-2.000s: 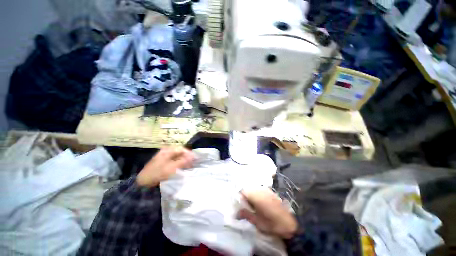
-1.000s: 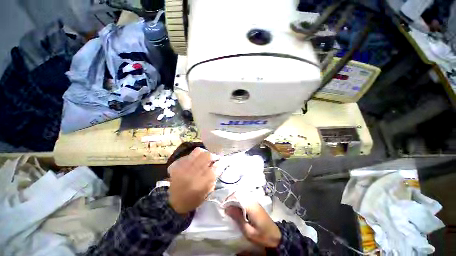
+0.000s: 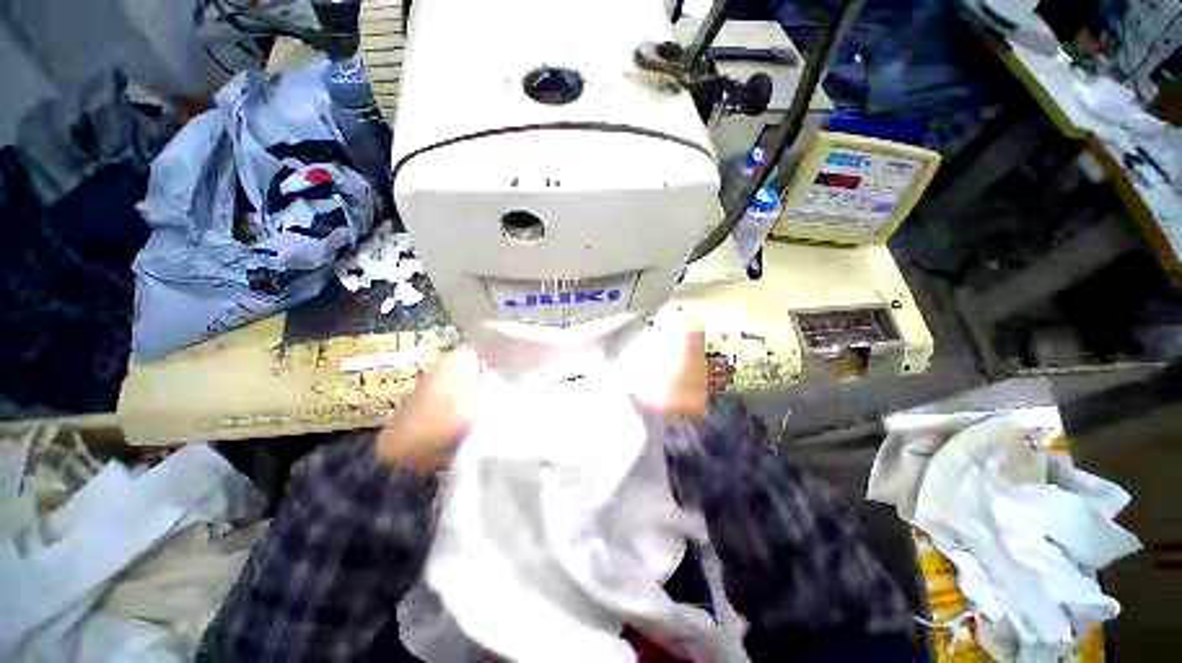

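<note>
A white cloth piece (image 3: pixel 551 499) hangs from under the sewing machine head (image 3: pixel 557 220) down over my lap. My left hand (image 3: pixel 434 408) holds its left edge near the needle area. My right hand (image 3: pixel 677 369) holds its right edge at about the same height. Both hands are blurred and overexposed, and their fingertips are partly lost in the bright cloth. The needle and presser foot are hidden by the head and cloth. Small white pieces (image 3: pixel 385 269) lie scattered on a dark patch left of the head.
A grey-blue plastic bag (image 3: pixel 240 214) lies on the left of the machine table (image 3: pixel 195 389). A control panel (image 3: pixel 856 188) and a blue-capped bottle (image 3: pixel 758 223) stand right of the head. White cloth heaps lie in the left bin (image 3: pixel 130 557) and on the right-hand tray (image 3: pixel 1018 518).
My hands have moved apart to the cloth's two sides and up close to the head. The cloth now hangs down between my forearms. The loose threads on the right are mostly out of sight.
</note>
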